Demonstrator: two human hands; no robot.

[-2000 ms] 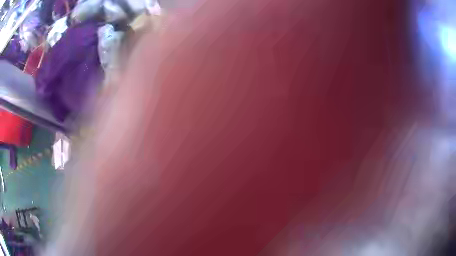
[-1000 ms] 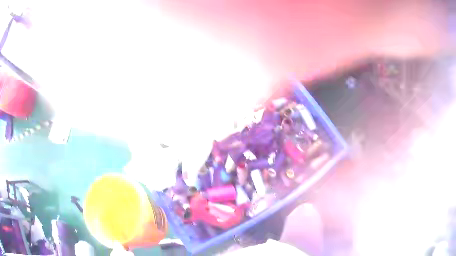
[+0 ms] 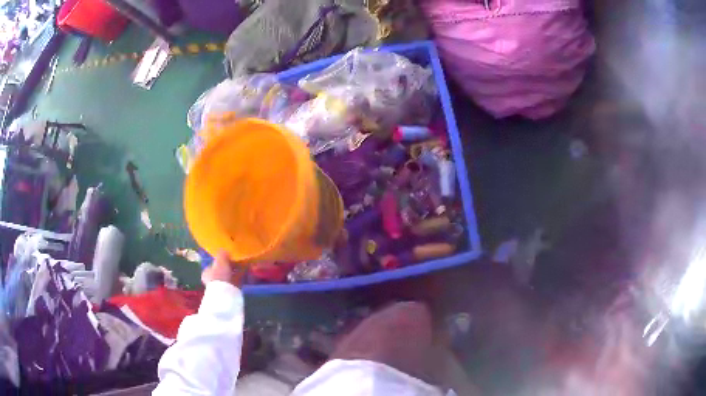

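Observation:
My left hand [image 3: 221, 270], in a white sleeve, grips the near rim of a yellow-orange bucket [image 3: 321, 213]. The bucket is tilted with its open mouth towards me and looks empty. It overlaps the left part of a large blue plastic crate [image 3: 458, 155] in the view. The crate holds mixed thread cones [image 3: 391, 214], tangled purple thread and clear plastic bags [image 3: 371, 81] at its far side. My right hand is not clearly visible; a white sleeve or cloth shows at the bottom edge.
A pink sack [image 3: 519, 58] stands beyond the crate at the right, a grey-green sack [image 3: 286, 35] behind it. Purple and white fabric [image 3: 58, 329] and red cloth [image 3: 159, 309] lie at the lower left. A red basket [image 3: 93, 17] is far left. The right side is blurred.
The large red blur over the view is gone. The bucket, earlier standing left of the crate, is now in my left hand and overlaps the crate. The camera view has turned.

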